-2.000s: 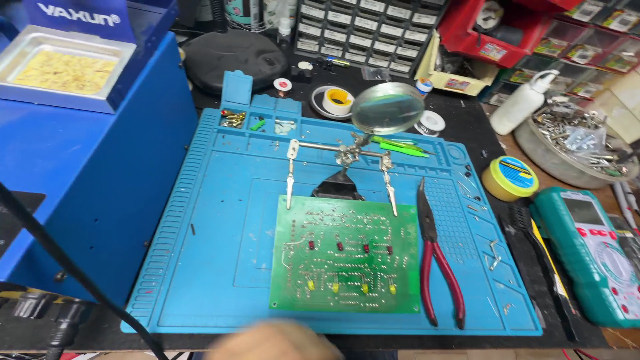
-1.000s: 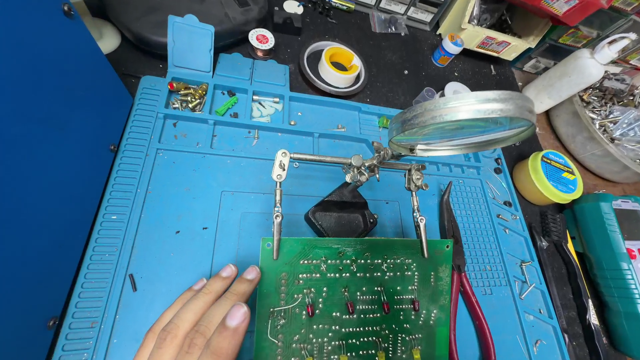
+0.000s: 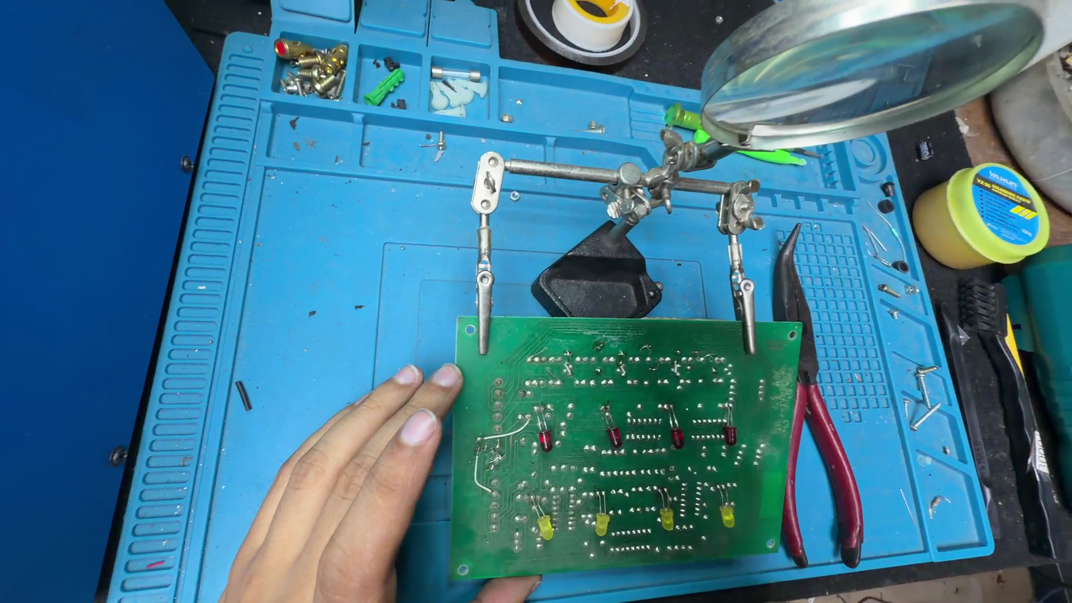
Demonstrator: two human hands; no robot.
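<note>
A green circuit board is held at its top edge by the two alligator clips of a helping-hands stand. Red LEDs and yellow LEDs stick out from its soldered face. Beside the board's left edge is my left hand, fingers extended, with one fingertip at or very near the edge. Another fingertip, seemingly its thumb, shows at the board's bottom edge, partly hidden. Whether it presses the board cannot be told. My right hand is not in view. Bent-nose pliers with red handles lie along the right side.
A blue silicone work mat lies beneath, its compartments holding brass fittings and small parts. The stand's magnifying lens overhangs the upper right. A soldering paste tub and a black brush sit to the right.
A blurred hand was at the bottom edge two seconds ago; one second ago my left hand was beside the board, as now. A fingertip now shows at the board's bottom edge. The view has moved closer.
</note>
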